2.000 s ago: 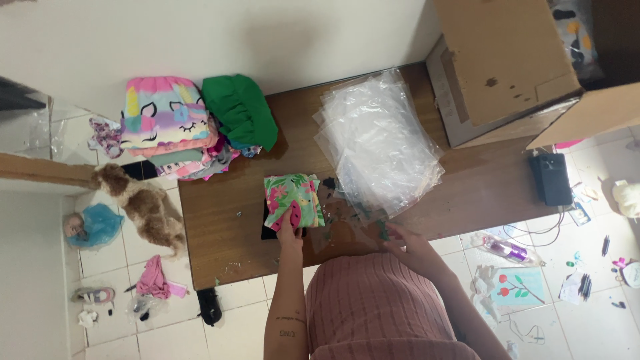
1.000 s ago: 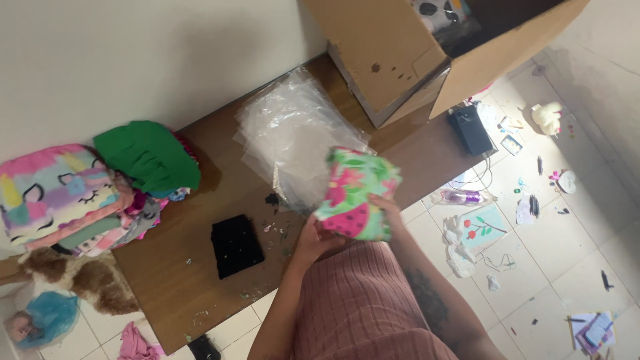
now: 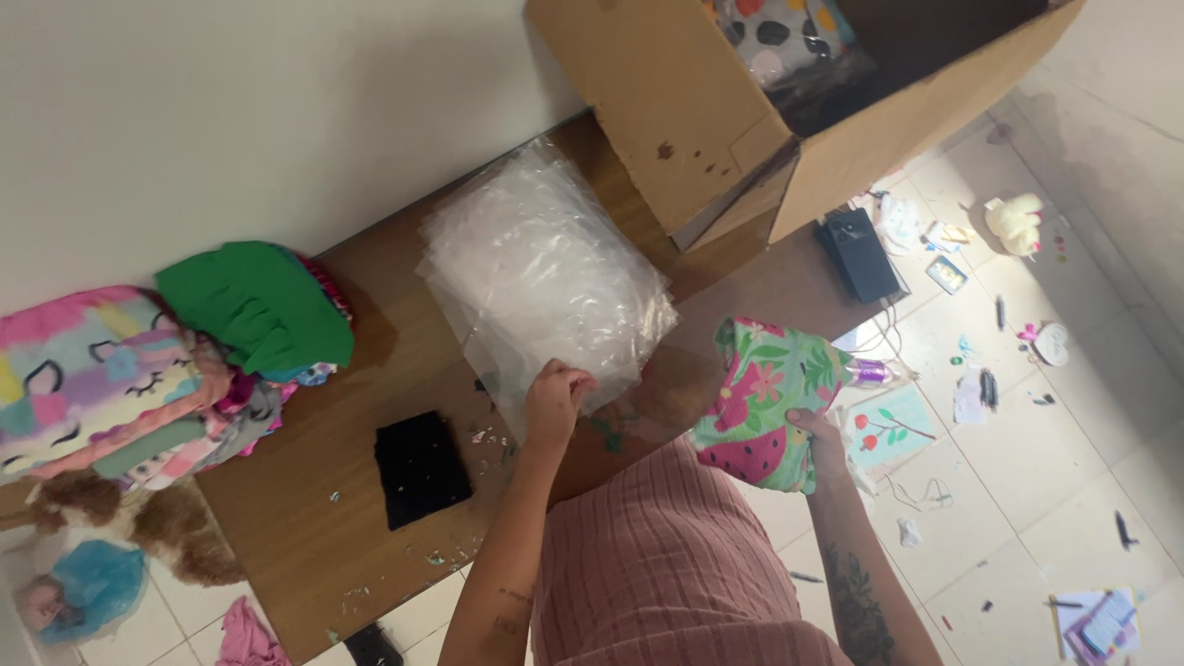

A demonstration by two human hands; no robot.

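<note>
My right hand (image 3: 819, 437) grips a folded floral cloth (image 3: 772, 398), green and pink with a watermelon print, out past the table's near edge. At the lower end of a stack of clear plastic bags (image 3: 546, 268), my left hand (image 3: 558, 393) has its fingers pinched at the bags' edge; whether a bag is between them is hard to tell. A folded black cloth (image 3: 423, 470) lies on the wooden table, left of my left forearm.
Folded clothes (image 3: 102, 379) and a green cloth (image 3: 259, 305) are piled at the left. An open cardboard box (image 3: 675, 111) stands at the upper right, near a black device (image 3: 858, 254). Small scraps dot the table (image 3: 305, 536). A brown and white dog (image 3: 139, 518) and scattered items lie on the tiled floor.
The floral cloth has gone from on top of the black cloth, through both hands, to my right hand alone on the right. My left hand has let go of it and moved to the bags. The view has shifted.
</note>
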